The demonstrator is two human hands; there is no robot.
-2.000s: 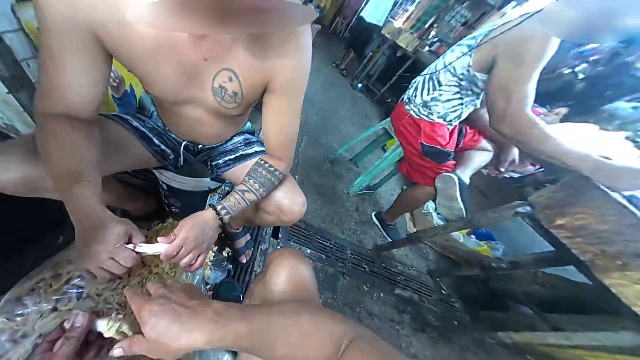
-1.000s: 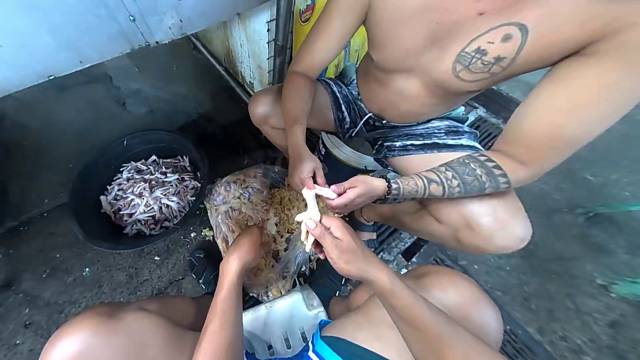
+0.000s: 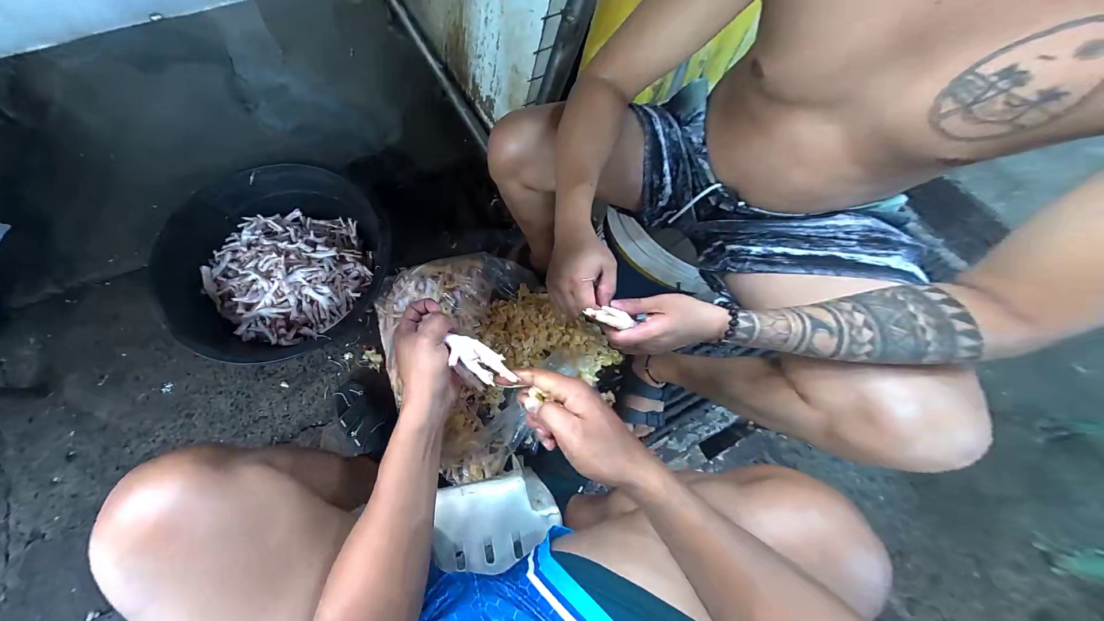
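My left hand (image 3: 424,349) grips a pale chicken foot (image 3: 476,358) by its leg end, toes pointing right. The fingers of my right hand (image 3: 573,418) meet at the toe tips, with a small pale yellowish scrap (image 3: 536,397) at the fingertips. Whether they grip a toe or a small tool is unclear. Beneath both hands lies a clear plastic bag (image 3: 509,440) with a heap of yellow peeled skins (image 3: 535,332) and more chicken feet toward its far side. Past my right hand, a co-worker's two hands (image 3: 668,323) hold another chicken foot (image 3: 611,317).
A black basin (image 3: 172,302) piled with chicken feet (image 3: 289,276) stands on the wet floor at left. The co-worker sits close across at right, a bucket (image 3: 655,250) between the legs. A white plastic seat edge (image 3: 496,522) shows below the bag, between my knees.
My left hand has risen from the bag and now holds a chicken foot. My right hand has moved away from the co-worker's hands. The view swung widely earlier.
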